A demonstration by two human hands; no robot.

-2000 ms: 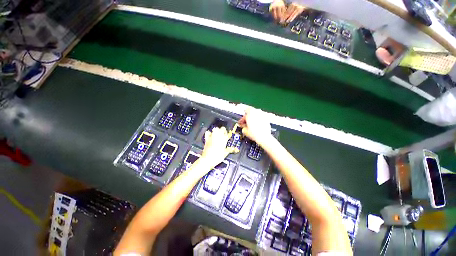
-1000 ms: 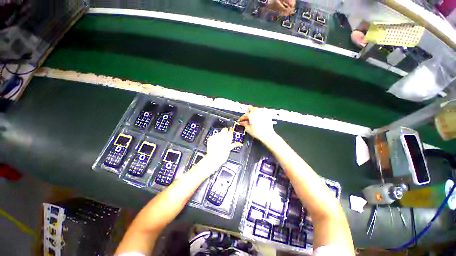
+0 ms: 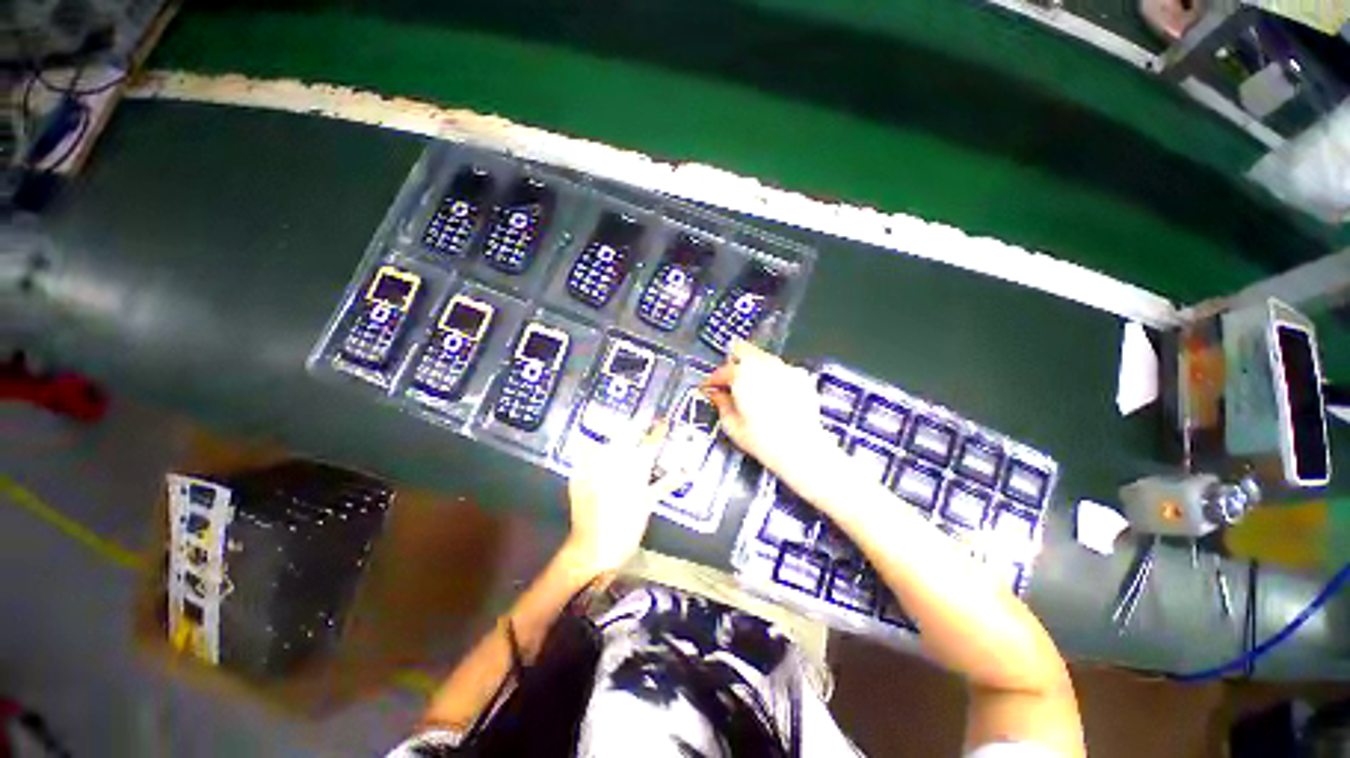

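A clear phone tray (image 3: 318, 356) holds keypad phones in two rows. The back-row phones, such as this keypad phone (image 3: 603, 264), have dark screens; several front-row phones have a yellow-edged frame (image 3: 465, 316) at the screen. My left hand (image 3: 615, 481) is at the lower edge of the front-row right-end phone (image 3: 693, 430). My right hand (image 3: 763, 403) has its fingertips together at that phone's top, partly hiding it; whether they pinch anything is too small to tell. A lens tray (image 3: 931, 486) with dark square pieces lies to the right, partly under my right forearm.
A green belt (image 3: 592, 104) with a worn white edge runs behind the tray. At right are a white paper (image 3: 1100, 526), a dispenser bottle (image 3: 1184, 504), tweezers (image 3: 1136, 579) and a bench device (image 3: 1300, 393). An open cardboard box (image 3: 422, 548) is below left.
Both hands have moved from the back row's right-end phone to the front row's right-end phone. The view has shifted, so the far side of the belt shows less.
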